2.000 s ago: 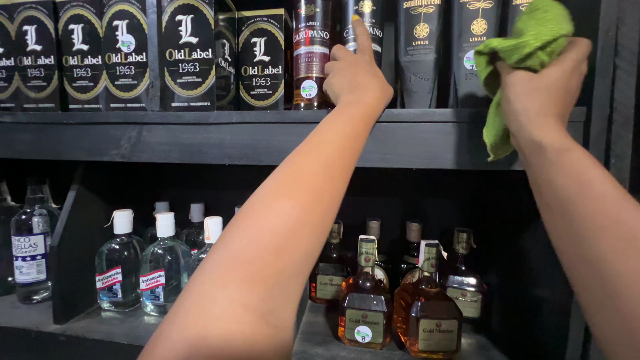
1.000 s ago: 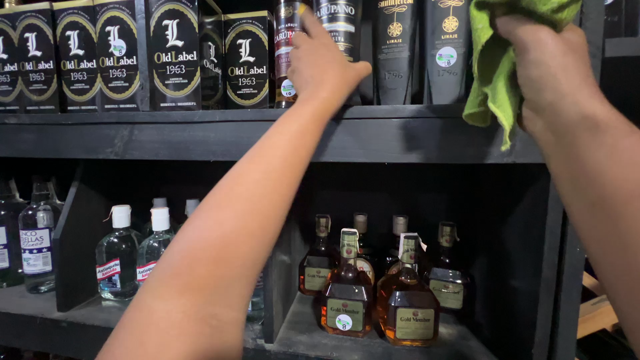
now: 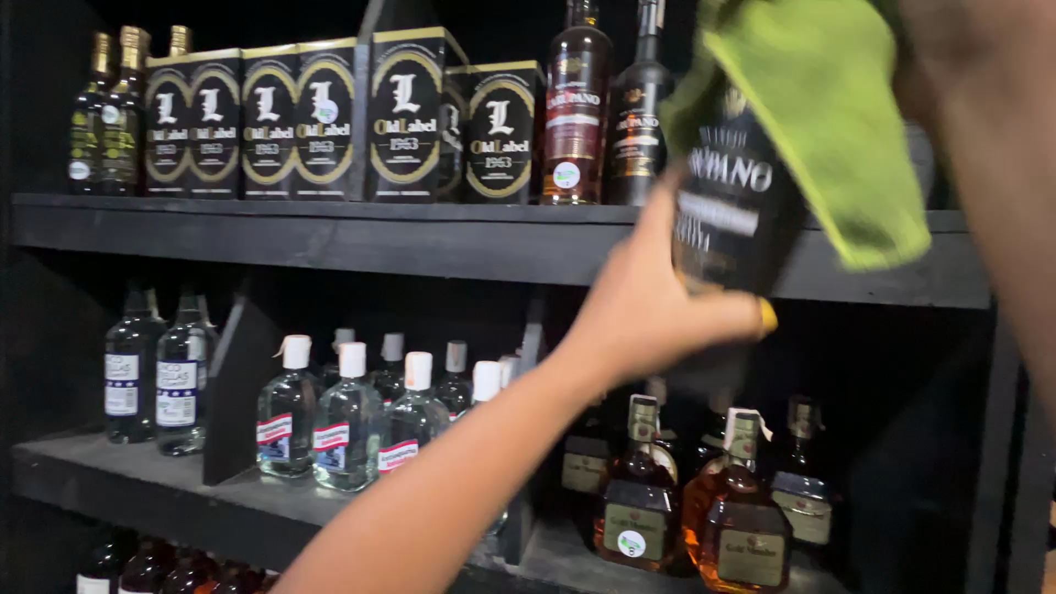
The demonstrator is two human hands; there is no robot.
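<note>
My left hand (image 3: 660, 289) grips a dark Carupano bottle (image 3: 734, 198) by its lower part, in front of the upper shelf's edge; the bottle is tilted and blurred. A green cloth (image 3: 825, 124) lies against the bottle's upper part and hangs down its right side. My right hand (image 3: 932, 49), blurred at the top right, is at the cloth; its fingers are mostly hidden. Behind, on the upper shelf, stand a red-labelled Carupano bottle (image 3: 575, 115) and another black-labelled one (image 3: 639, 124).
Black Old Label boxes (image 3: 404, 124) line the upper shelf (image 3: 330, 235), with two slim bottles (image 3: 124, 124) at its left end. Below, clear bottles (image 3: 351, 437) and amber square-shouldered bottles (image 3: 742, 536) stand in compartments parted by black dividers (image 3: 235, 371). More bottles (image 3: 148, 561) show at the bottom left.
My left hand has taken hold of a dark bottle and brought it forward of the shelf. The cloth in my right hand is now against that bottle. The view has shifted.
</note>
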